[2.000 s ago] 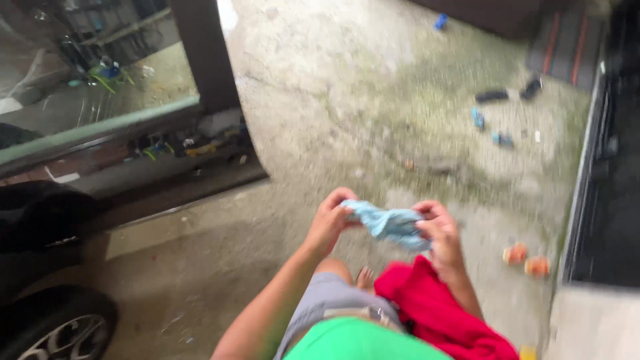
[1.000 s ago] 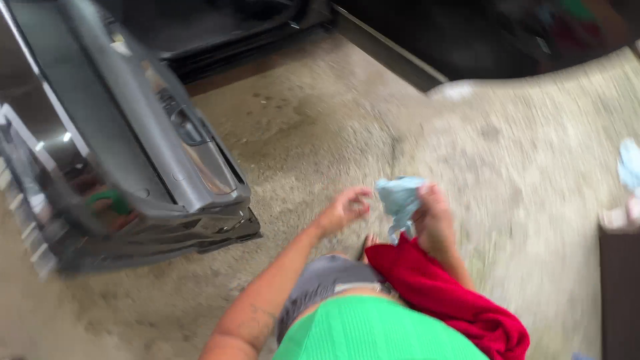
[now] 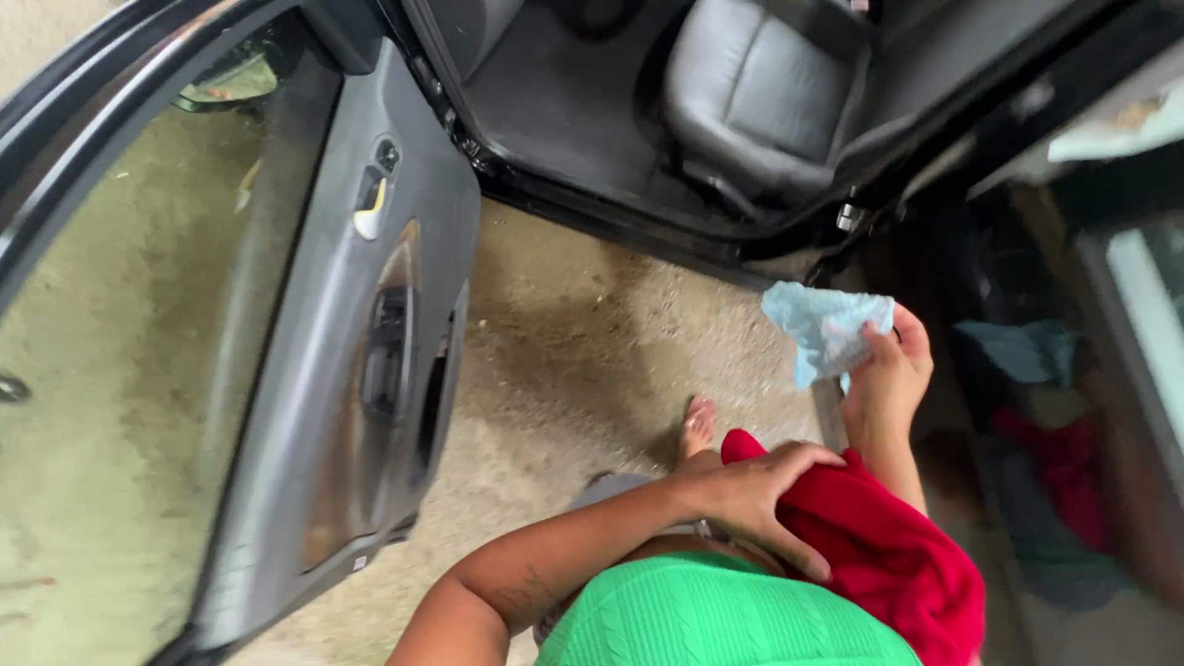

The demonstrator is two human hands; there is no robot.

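A crumpled light blue cloth (image 3: 819,326) is pinched between the thumb and fingers of my right hand (image 3: 890,365), just outside the car's sill. A red cloth (image 3: 888,546) hangs over my right forearm, against my body. My left hand (image 3: 763,504) lies on the red cloth with its thumb and fingers spread; whether it grips the fabric I cannot tell.
To the left a car door (image 3: 370,305) stands wide open, with its inner handle and armrest facing me. Ahead are the door sill (image 3: 620,231) and a black leather seat (image 3: 768,83). Dark, glossy bodywork (image 3: 1027,444) is close on my right. My foot (image 3: 700,421) is on the concrete floor (image 3: 555,342).
The view has swung round to the car's open doorway. My left hand, at the light blue cloth two seconds ago, has let it go and come down onto the red cloth. My right hand still holds the blue one.
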